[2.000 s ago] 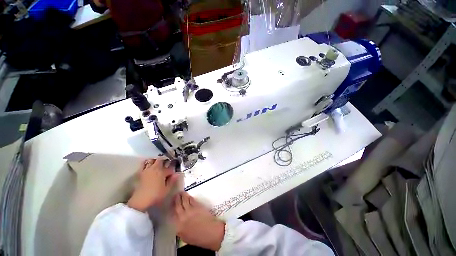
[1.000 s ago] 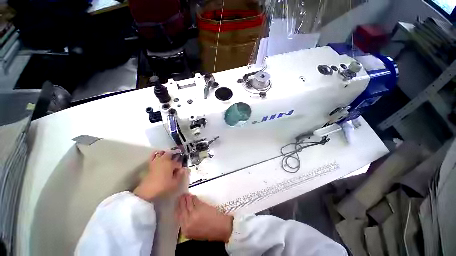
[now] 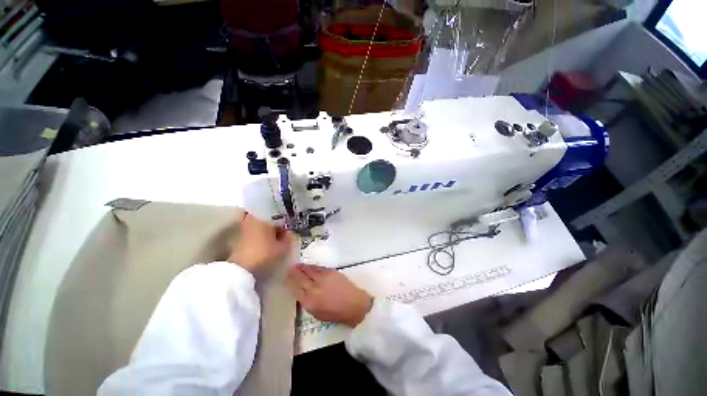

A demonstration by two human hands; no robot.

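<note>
A large beige fabric panel point(image 3: 155, 286) lies on the white table left of the sewing machine point(image 3: 434, 178), its right edge running to the presser foot and needle area point(image 3: 310, 224). A small darker grey tab point(image 3: 128, 204) shows at its far left corner. My left hand point(image 3: 260, 246) presses on the panel just left of the presser foot, fingertips close to it. My right hand point(image 3: 329, 294) is nearer to me at the panel's right edge, fingers bent together with the edge at the fingertips. The needle tip and the exact grip are too small to see.
Layered flat sheets point(image 3: 19, 209) stand at the left table edge. A thin black cable point(image 3: 442, 255) lies looped on the table, above a printed ruler scale point(image 3: 457, 285). Grey-brown draped panels point(image 3: 597, 332) are at the lower right. A carton with a red rim point(image 3: 368, 73) stands behind the machine.
The camera view has shifted, moving the machine in the picture. My hands stay by the panel's right edge; my right hand's fingers look more extended. The panel's tabbed corner sits slightly farther from me.
</note>
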